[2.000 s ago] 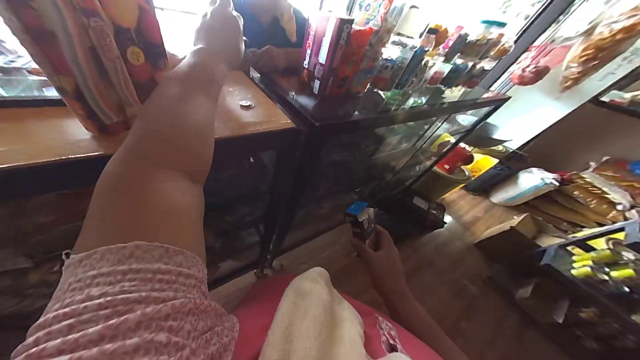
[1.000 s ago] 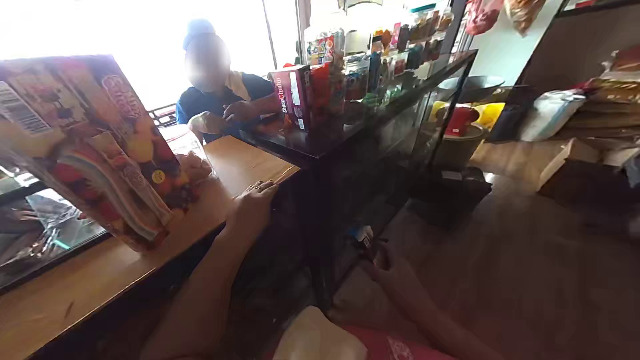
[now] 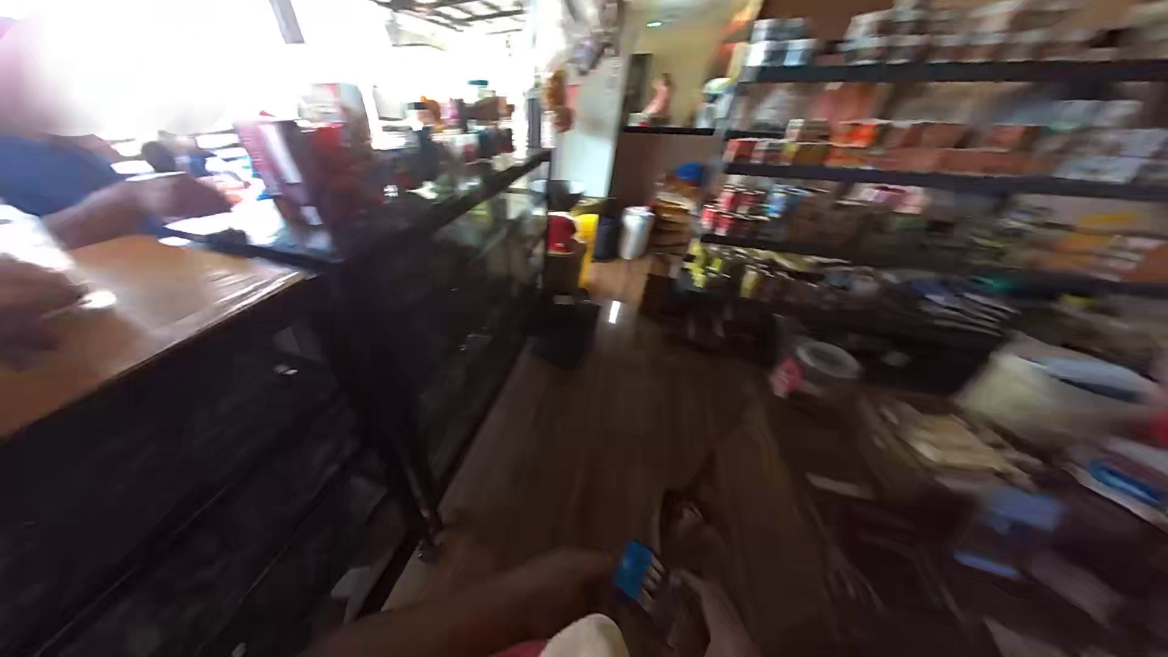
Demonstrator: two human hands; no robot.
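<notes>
In the head view, my right hand [image 3: 680, 611] is low in the middle, dark and blurred, shut on a small blue-and-white pack [image 3: 636, 570]. My left hand [image 3: 584, 577] reaches in from the left and is beside the same pack; whether its fingers grip it is hidden by blur. Both hands are above the dark floor, in front of a pale cloth [image 3: 587, 636] at my body.
A wooden counter [image 3: 182, 297] joins a dark glass display case [image 3: 447, 265] on the left. Another person's arm [image 3: 137, 205] rests over the counter beside boxed goods. Stocked shelves [image 3: 912, 173], sacks and boxes line the right; a wooden floor aisle [image 3: 602, 420] runs between.
My left hand has come off the counter to beside the pack in my right hand. The view has swung right, towards the shelves.
</notes>
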